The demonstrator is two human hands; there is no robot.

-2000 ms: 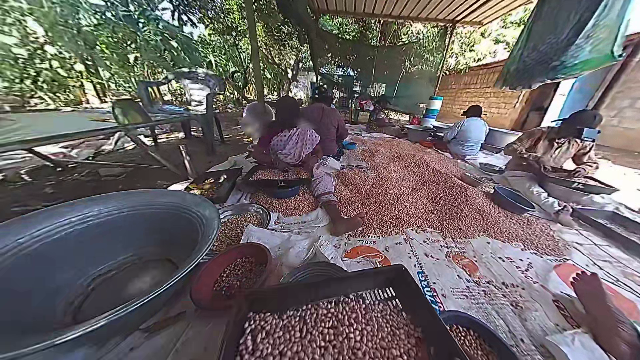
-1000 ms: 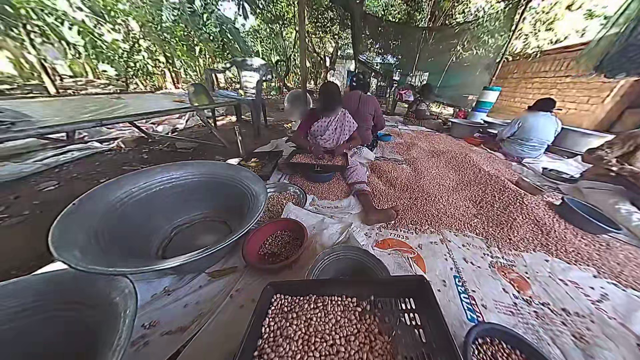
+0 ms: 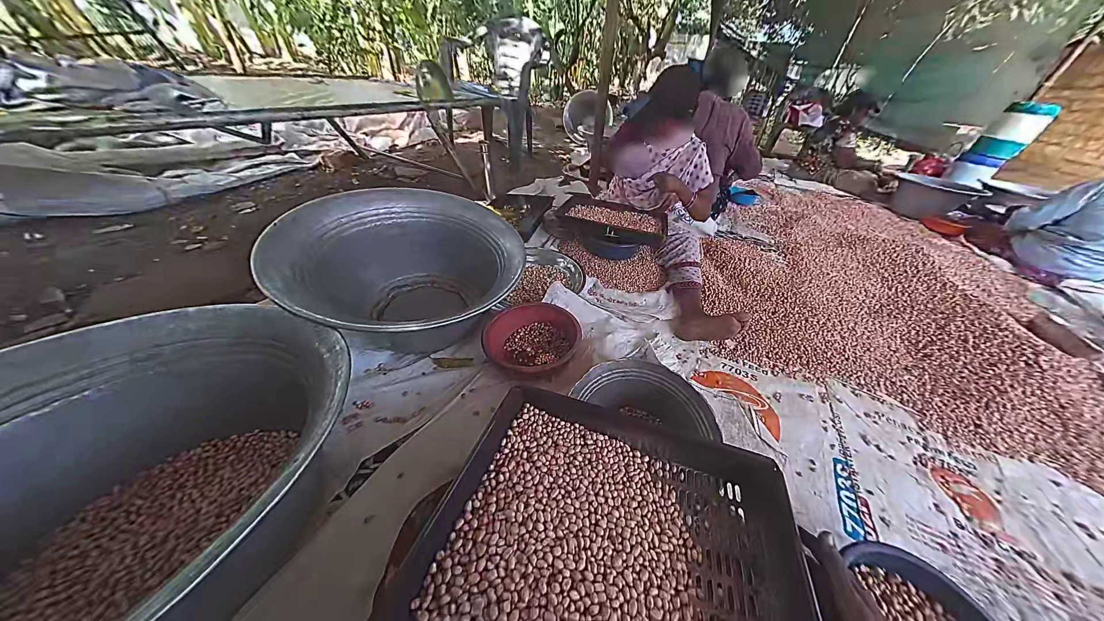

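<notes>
A black slotted plastic crate (image 3: 561,517) full of shelled nuts, likely peanuts, is tilted at the bottom centre, its right side lower. My right hand (image 3: 835,580) is at the crate's right rim, mostly cut off by the frame edge, and appears to grip it. My left hand cannot be seen. Just behind the crate stands a dark grey bowl (image 3: 642,384) with a few nuts. A blue-rimmed bowl (image 3: 906,569) of nuts sits right of my right hand. A red bowl (image 3: 532,335) holds darker nuts. At left, a large metal basin (image 3: 323,371) contains nuts.
Another large metal basin (image 3: 388,267) stands behind. Printed sacks (image 3: 897,457) cover the ground beside a wide nut heap (image 3: 880,319). A seated co-worker (image 3: 681,164) has a tray (image 3: 612,220) of nuts. Another person's sleeve (image 3: 1061,228) shows at right. A low table (image 3: 345,110) stands back left.
The crate has turned and tilted relative to the bowls around it. My right hand has come into view at its side. The view has shifted left and down, showing more of the near-left basin.
</notes>
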